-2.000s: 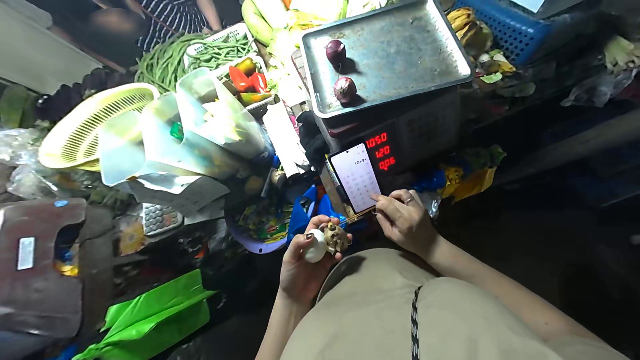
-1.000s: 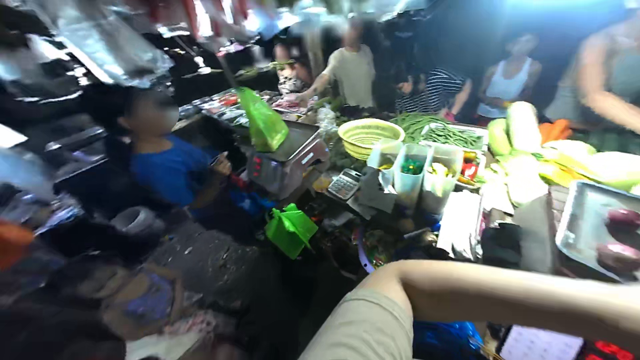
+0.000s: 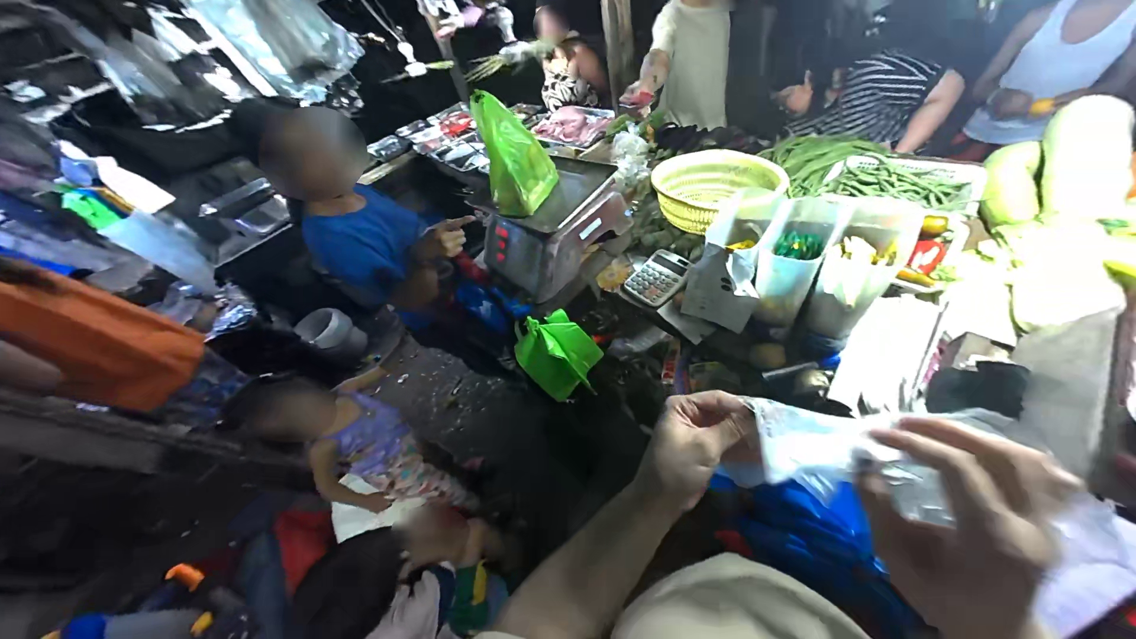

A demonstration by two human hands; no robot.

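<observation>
A clear plastic bag [image 3: 803, 444] is stretched between my hands low in the view. My left hand [image 3: 697, 444] pinches its left edge between thumb and fingers. My right hand [image 3: 967, 515] is blurred and lies over the bag's right part, its fingers spread; whether it grips the plastic is unclear. Below the bag is blue plastic [image 3: 808, 532]. Just beyond my hands stand clear plastic containers [image 3: 803, 257], one with green items inside, next to a calculator [image 3: 658, 278].
A scale [image 3: 559, 240] carries a green plastic bag [image 3: 510, 155]; a person in blue [image 3: 359, 240] stands beside it. A yellow basket [image 3: 719, 182], green beans [image 3: 852, 169] and pale gourds [image 3: 1087, 160] cover the stall. Children [image 3: 377, 444] are low at left; other people stand behind.
The view has swung left from the metal tray and phone. Two seconds ago my left hand held a small white object and my right was at the phone; now a clear bag is between them.
</observation>
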